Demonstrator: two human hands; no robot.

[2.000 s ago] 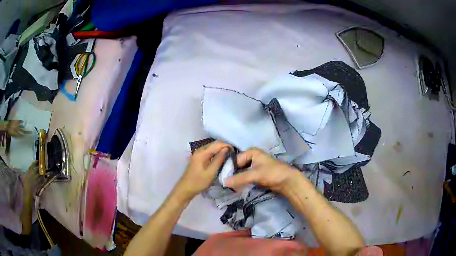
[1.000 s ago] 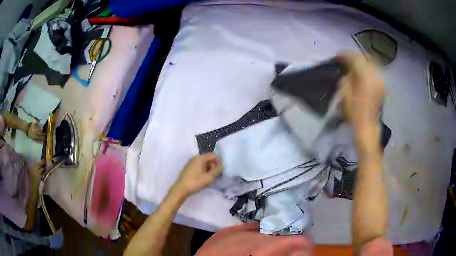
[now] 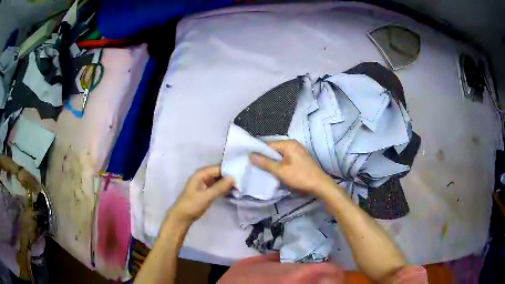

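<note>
A pale blue-white garment panel [image 3: 243,158] lies between my two hands at the near left of the bundle. My left hand [image 3: 202,191] pinches its lower left edge. My right hand [image 3: 293,166] grips its right part, thumb on top. The tied bundle [image 3: 354,127] fans out to the right, pale faces up, gathered near my right forearm. A dark speckled panel [image 3: 268,108] lies at its upper left. Smaller pale and dark pieces [image 3: 302,238] lie near my body.
A pointed grey-beige plate [image 3: 397,46] and a dark metal-edged iron [image 3: 473,77] lie at the far right. On the left table are scissors [image 3: 87,83], cut pieces [image 3: 39,83] and a coworker's hand at a steam iron [image 3: 42,211]. A pink pad [image 3: 112,222] sits at its corner.
My right hand has come back from the far right to the near panel. Several panels now stand fanned on the bundle, and a dark panel shows at upper left. The coworker's iron has moved nearer.
</note>
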